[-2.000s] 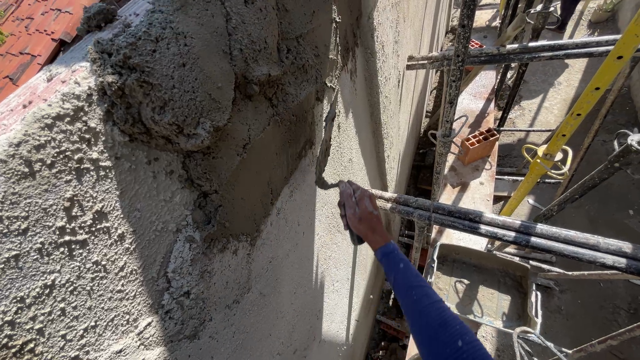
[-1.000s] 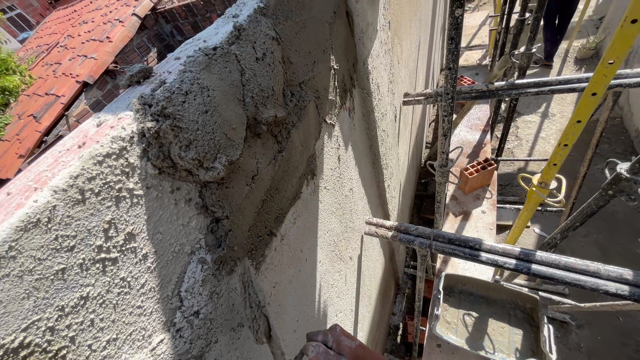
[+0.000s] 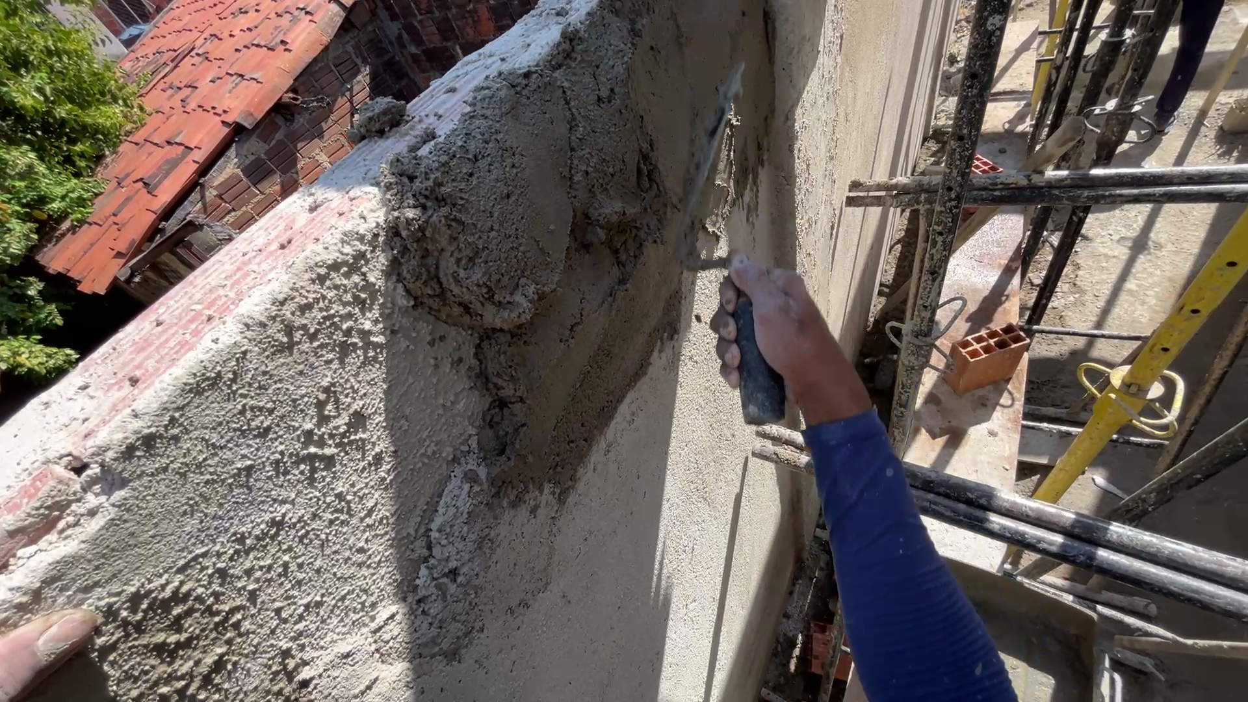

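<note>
My right hand [image 3: 765,327], in a blue sleeve, is closed around the dark handle of a mason's trowel [image 3: 714,161]. The blade points up the wall, edge-on and slightly blurred, against the wet mortar [image 3: 624,322]. This damp grey-brown patch covers the upper wall face, with a thick rough lump at its left edge. Rough pale render covers the rest of the masonry wall [image 3: 283,458]. Only a thumb and part of my left hand [image 3: 44,648] show at the lower left edge, against the rough wall; its other fingers are out of frame.
Black scaffold tubes [image 3: 1072,536] run beside the wall at right, near a yellow perforated post [image 3: 1141,380]. A hollow clay brick [image 3: 987,358] rests on a plank [image 3: 975,419], above a mortar trough [image 3: 1033,634]. Another person's leg [image 3: 1189,58] is upper right. A tiled roof [image 3: 210,107] lies beyond the wall.
My right hand, low at the frame's bottom a second ago, is now up at the mortar patch with the trowel. My left thumb has come into view. The view has shifted left.
</note>
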